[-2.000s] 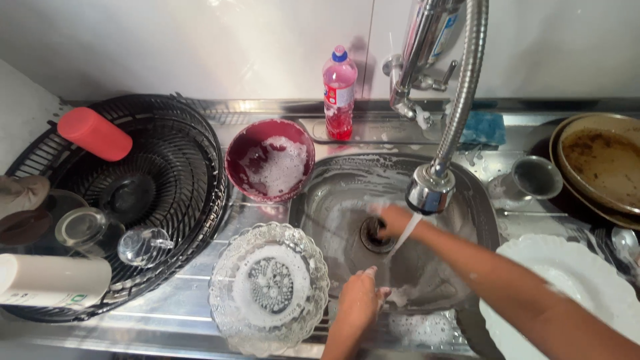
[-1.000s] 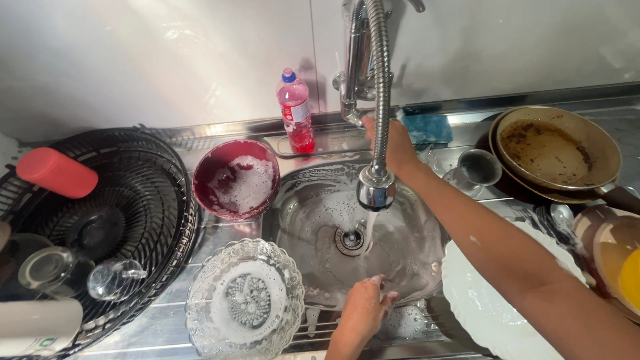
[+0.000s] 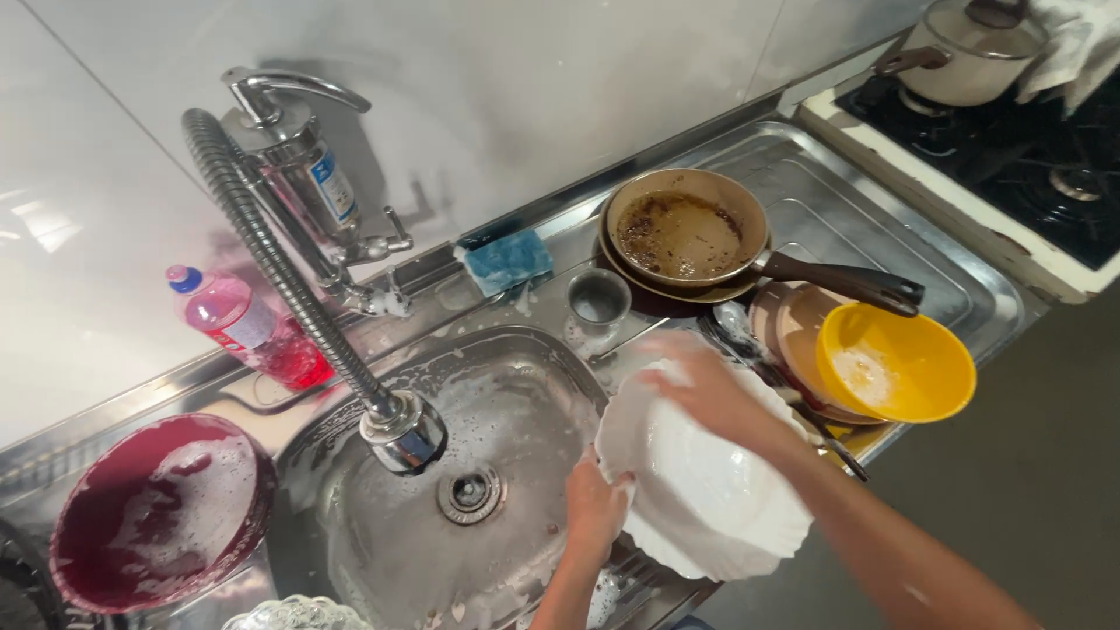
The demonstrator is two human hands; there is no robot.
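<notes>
My left hand (image 3: 598,503) grips the left edge of a white scalloped dish (image 3: 700,490), which tilts at the right side of the steel sink basin (image 3: 420,560). Over the dish's upper part is my right hand (image 3: 700,376), blurred; whether it touches the dish I cannot tell. The spring-hose faucet (image 3: 402,429) hangs above the basin with no water running. Behind the dish lie soapy cutlery (image 3: 735,324) and a small grey metal cup (image 3: 598,300).
A soapy maroon bowl (image 3: 166,516) and a bottle of red liquid (image 3: 254,328) stand left. A blue sponge (image 3: 507,262) lies behind the basin. Stacked frying pans (image 3: 687,232), a yellow bowl (image 3: 927,363) and a stove (image 3: 989,184) with a lidded pot (image 3: 971,57) are right.
The view has swung right. My right hand has moved from the faucet to the white dish, and my left hand from over the basin to the dish's edge. The water has stopped running.
</notes>
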